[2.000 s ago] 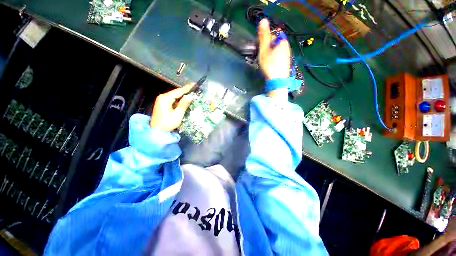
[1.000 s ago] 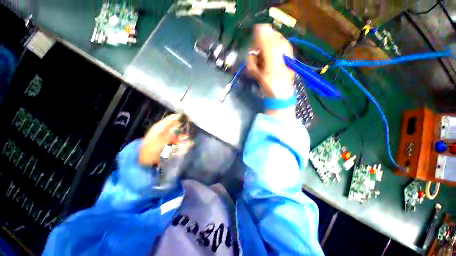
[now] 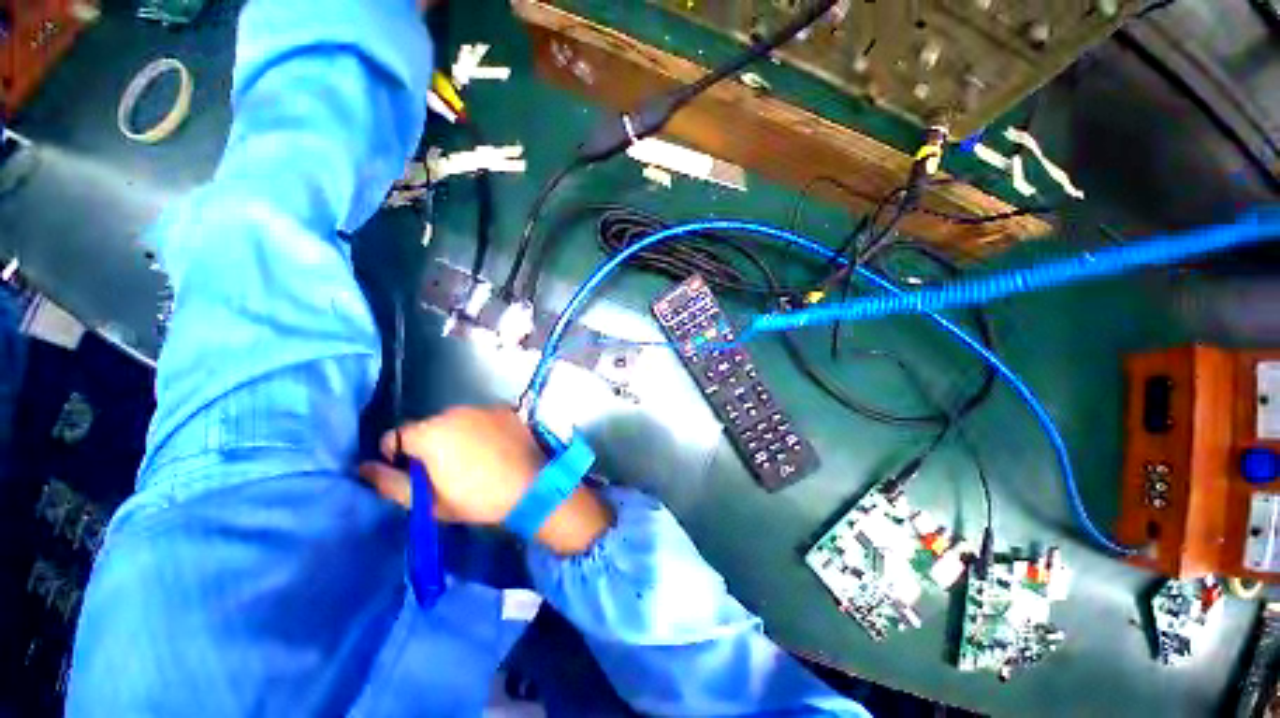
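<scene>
My right hand [image 3: 470, 463] is low at the centre left, with the light-blue wrist strap [image 3: 550, 485] on its wrist. It holds a bright blue pen-like tool [image 3: 424, 540] that points down towards my sleeve. My left arm reaches up across the left side, and my left hand is cut off by the top edge. A black connector block [image 3: 484, 312] with white plugs lies on the clear mat above my right hand. The black remote control [image 3: 734, 386] lies on the bench to the right of it.
Circuit boards [image 3: 873, 558] lie at the lower right, two with black leads. The orange test box [image 3: 1186, 463] stands at the right edge. A blue cable [image 3: 1032, 400] arcs across the bench. Coiled black cable [image 3: 653, 239] lies behind the remote. A tape roll [image 3: 155, 100] lies upper left.
My left arm has swung up from the bench's front edge to the top of the view. My right hand has moved down and left, off the remote area. The view has shifted.
</scene>
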